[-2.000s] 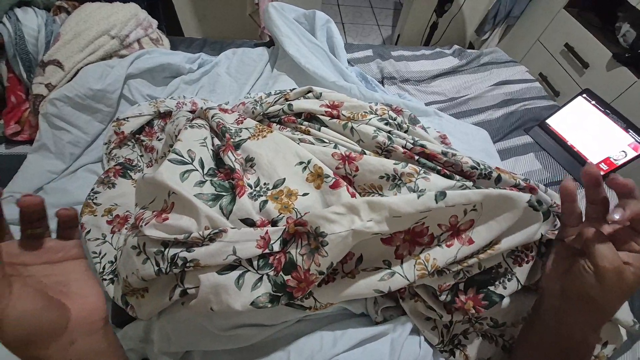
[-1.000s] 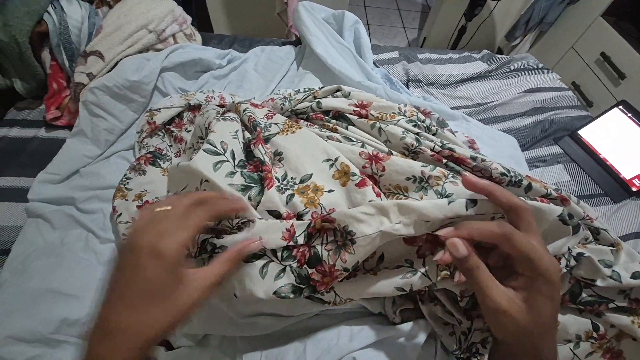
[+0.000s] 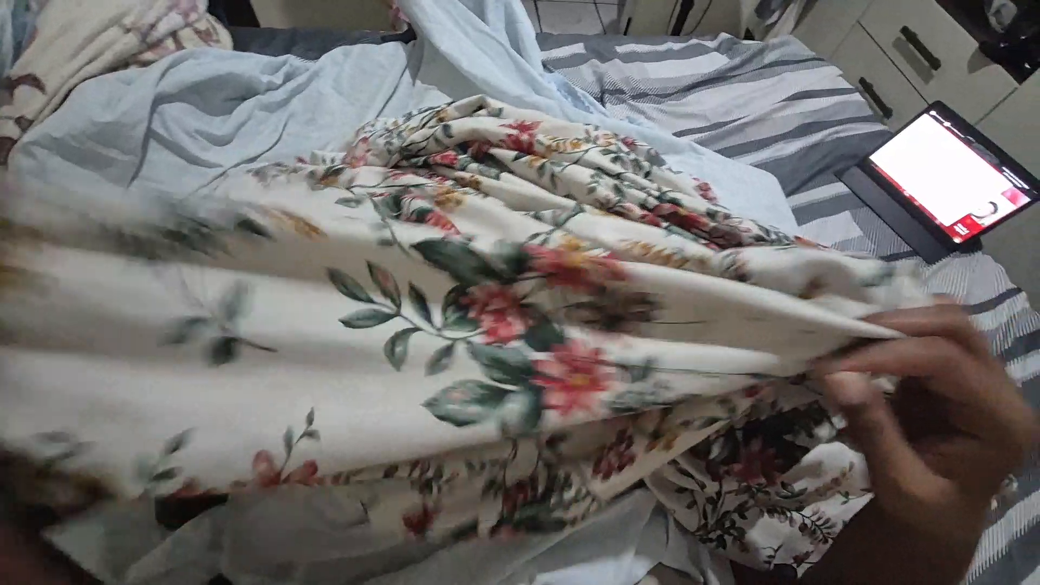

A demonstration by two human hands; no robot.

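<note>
A cream fabric with red, yellow and green floral print (image 3: 487, 325) is stretched across the view, its left part raised and blurred. At its right end, my right hand (image 3: 926, 406) pinches the cloth between thumb and fingers. Only a dark, blurred part of my left hand (image 3: 24, 536) shows in the bottom left corner, by the fabric's left end; its fingers are hidden. More of the floral cloth lies in bunched folds behind the stretched part. Beneath it is a pale blue cloth (image 3: 268, 106).
A grey and white striped bed cover (image 3: 731, 97) lies under the cloths. A tablet (image 3: 946, 175) with a lit screen stands on the bed at the right, near a white drawer unit (image 3: 918, 61). A cream patterned blanket (image 3: 97, 73) is heaped at the back left.
Both hands were apart from the cloth at first, then came down over it. My right hand has since taken hold of it, and the left part of the fabric has been lifted and pulled out leftward.
</note>
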